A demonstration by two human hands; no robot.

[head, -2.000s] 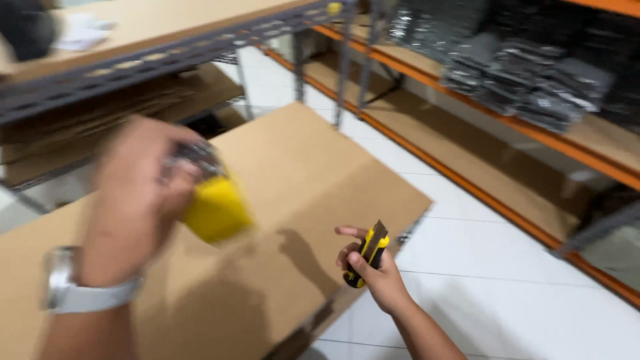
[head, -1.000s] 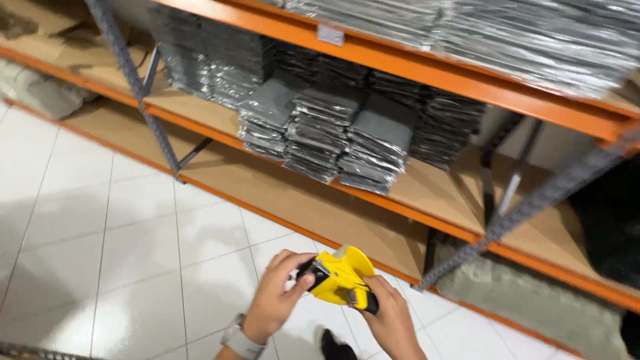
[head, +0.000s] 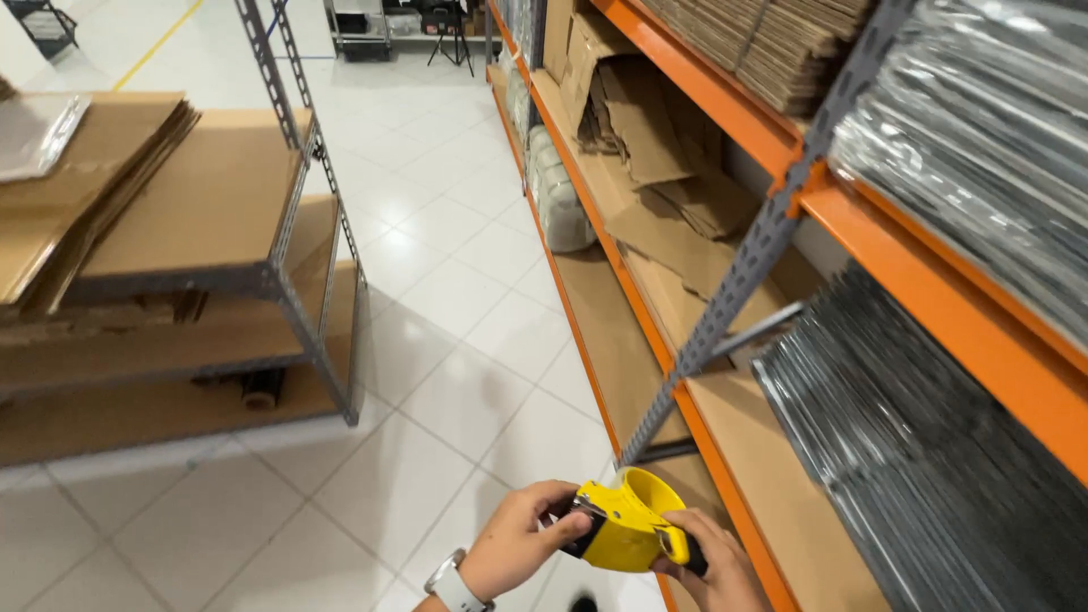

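Observation:
At the lower centre, my left hand (head: 531,531), with a watch on its wrist, grips the black front end of a yellow tape dispenser (head: 625,531). My right hand (head: 718,557) is at the dispenser's other side, fingers against its round yellow part. Between the right fingers and the dispenser shows a yellow-and-black utility knife (head: 680,546), partly covered by the hand; its blade cannot be made out. The two hands are close together in front of the body, above the tiled floor.
Orange-beamed racking (head: 739,527) runs along the right, holding plastic-wrapped grey packs (head: 918,476) and flattened cardboard (head: 646,127). A grey metal shelf unit (head: 319,357) with cardboard sheets (head: 110,187) stands left. White floor tiles (head: 408,442) lie between; a tripod (head: 450,42) stands far back.
Two seconds ago my hands were apart over a large cardboard box, dispenser in the left, knife in the right; they are now together at the dispenser. The view has swung to the aisle.

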